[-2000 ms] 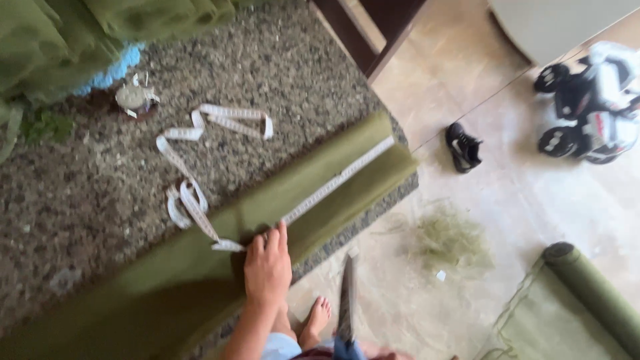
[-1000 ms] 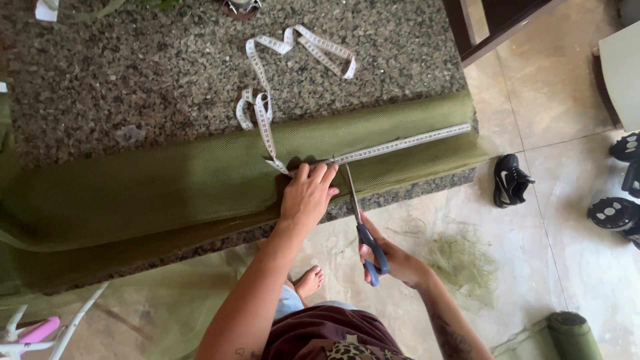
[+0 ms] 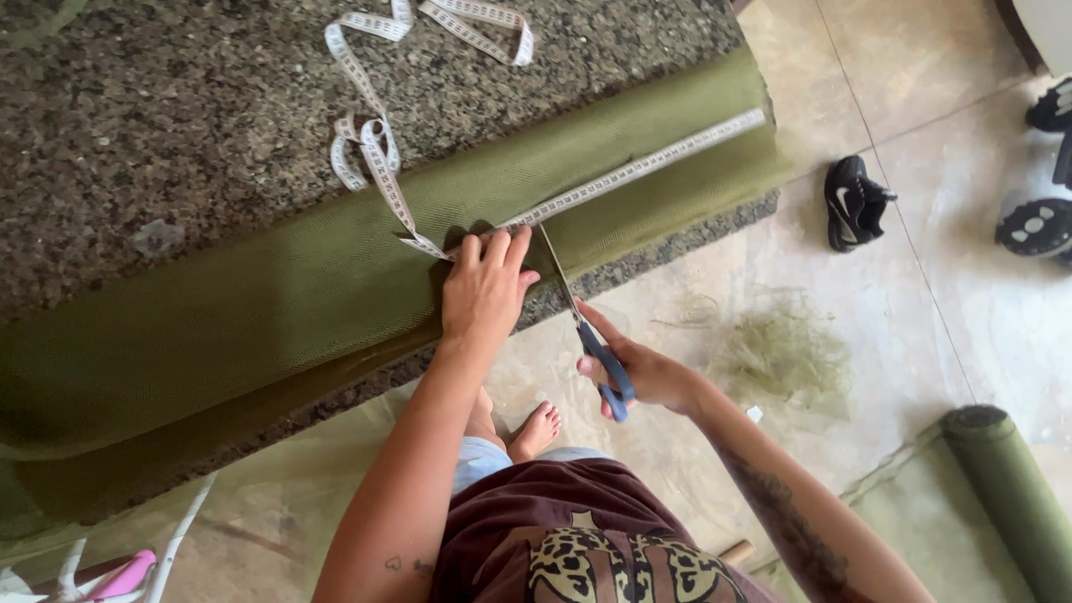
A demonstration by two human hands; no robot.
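Observation:
Olive green mesh fabric [image 3: 335,276] lies folded lengthwise along the edge of a speckled granite countertop [image 3: 209,100]. A white measuring tape [image 3: 653,163] runs straight across its right part, and its loose end loops over the stone. My left hand [image 3: 486,280] presses palm down on the tape and the fabric. Just right of it, my right hand [image 3: 624,364] grips scissors with blue-grey handles [image 3: 610,368]. Their blades reach over the fabric's near edge, the tips close to the tape.
On the tiled floor are a black sneaker [image 3: 852,203], a tangle of green mesh scraps [image 3: 787,352] and a roll of green mesh [image 3: 1005,494]. Black toy wheels [image 3: 1038,226] show at the right. A white-framed item with a pink part [image 3: 126,576] stands at the lower left.
The right hand and scissors have come up to the fabric edge from low in the view two seconds ago. The left hand stays pressed on the tape. The view has shifted.

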